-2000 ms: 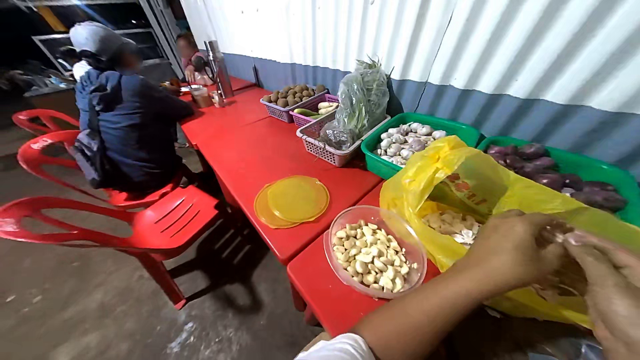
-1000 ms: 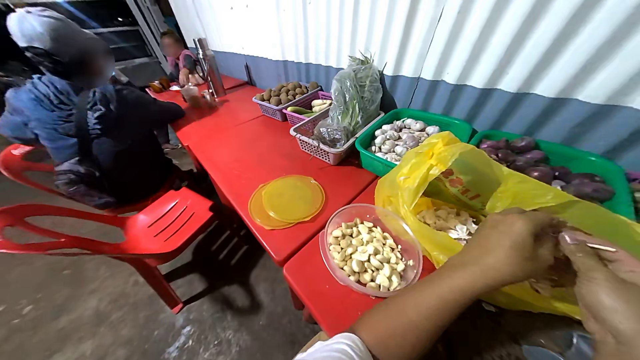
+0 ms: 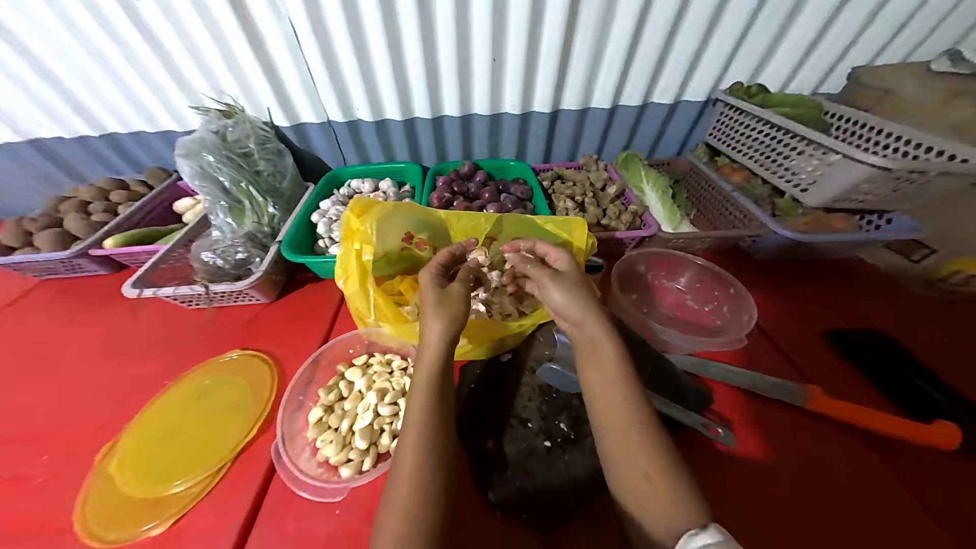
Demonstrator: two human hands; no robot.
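Observation:
Both my hands are over the mouth of a yellow plastic bag (image 3: 354,267) that holds garlic and papery skins (image 3: 496,301). My left hand (image 3: 447,286) has thumb and fingertips together on what looks like a garlic clove (image 3: 480,255). Close on its right, my right hand (image 3: 550,278) has its fingers curled; whether it grips anything is unclear. A clear plastic bowl (image 3: 293,412) of peeled garlic cloves (image 3: 358,412) stands left of my forearms. Under and between the forearms lies a dark chopping board (image 3: 518,427) with small scraps on it.
Two yellow lids (image 3: 191,427) lie at left. An empty clear bowl (image 3: 682,293), a knife with an orange handle (image 3: 877,415) and a peeler-like metal tool (image 3: 686,415) are at right. Along the corrugated wall stand green baskets (image 3: 293,252) of garlic and red onions, and a basket of ginger (image 3: 648,225).
The view has swung far to the right. The seated people and red chairs seen earlier are out of frame. My hands are still over the yellow bag.

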